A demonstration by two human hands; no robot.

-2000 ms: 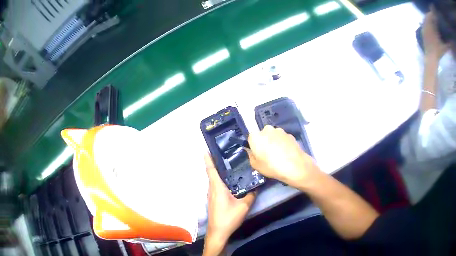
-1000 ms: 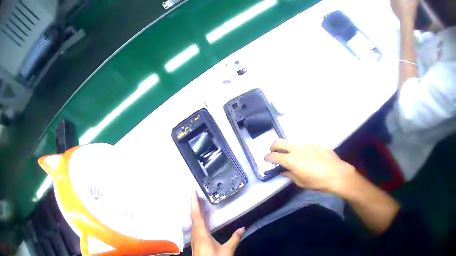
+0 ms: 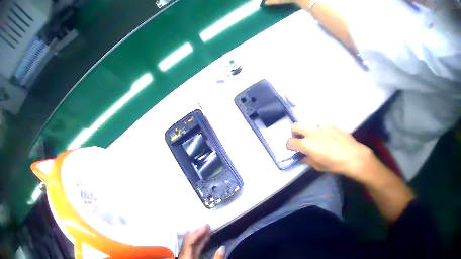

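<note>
Two dark phone middle frames lie side by side on the white bench. The left one (image 3: pixel 215 188) has gold contacts at its far end and a glossy dark film in its window; no hand touches it. The right one (image 3: pixel 256 97) has a dark patch and a bright white window. My right hand (image 3: pixel 331 152) grips the near right edge of the right frame, with curled fingertips over its rim. My left hand (image 3: pixel 198 244) is at the bottom edge of the picture, partly cut off, empty, fingers apart. No tweezers can be made out.
An orange-and-white rounded object (image 3: pixel 63 202) stands at the left. Small clear parts (image 3: pixel 232 67) lie beyond the frames. A green belt (image 3: pixel 116 86) runs along the far side. Another person's arm (image 3: pixel 333 23) reaches over the bench at the upper right.
The left frame, earlier in my left hand, was laid on the bench and my left hand drew back. My right hand moved to the right frame, which has shifted away to the right. The other person leaned in.
</note>
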